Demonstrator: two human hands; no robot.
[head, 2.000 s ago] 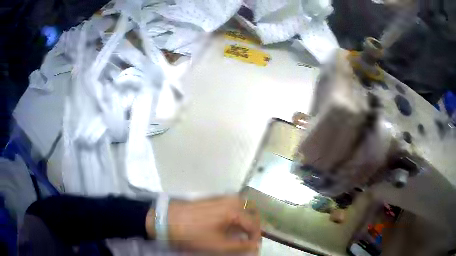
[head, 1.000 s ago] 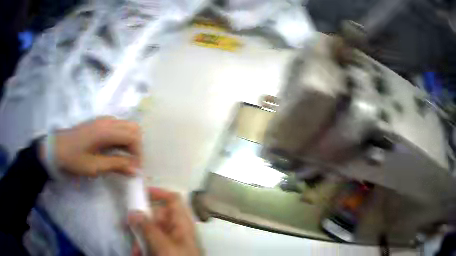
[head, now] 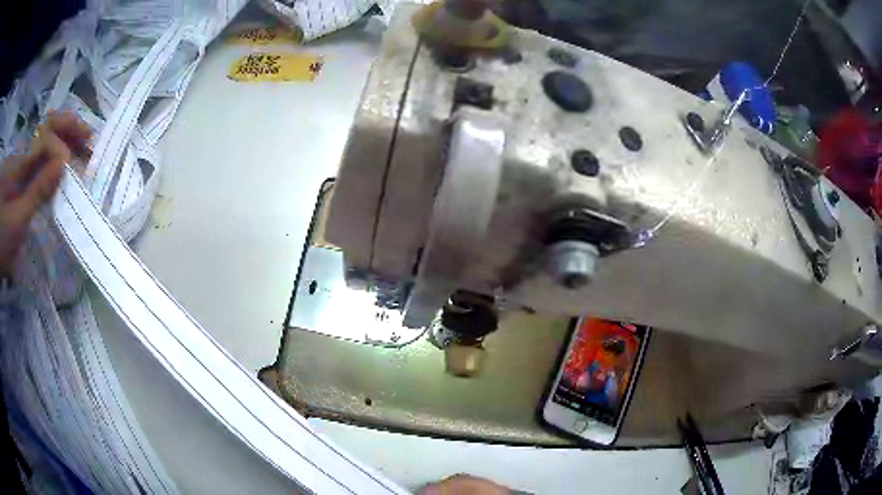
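A white fabric strip with thin dark lengthwise stripes is stretched diagonally across the table's front left. My left hand, at the left edge and partly cut off, holds its upper end. My right hand shows only as a sliver at the bottom edge, at the strip's lower end; its fingers are hidden. The sewing machine head stands right of the strip, above the shiny needle plate. The needle is hidden behind the head.
A tangled heap of striped strips lies at the left. Yellow stickers are on the tabletop. A smartphone with a red picture lies on the machine bed, with dark snips to its right. A blue thing stands behind the machine.
The view has swung right, bringing the machine and phone more fully into sight. My hands have moved apart, and the strip is now stretched long between them.
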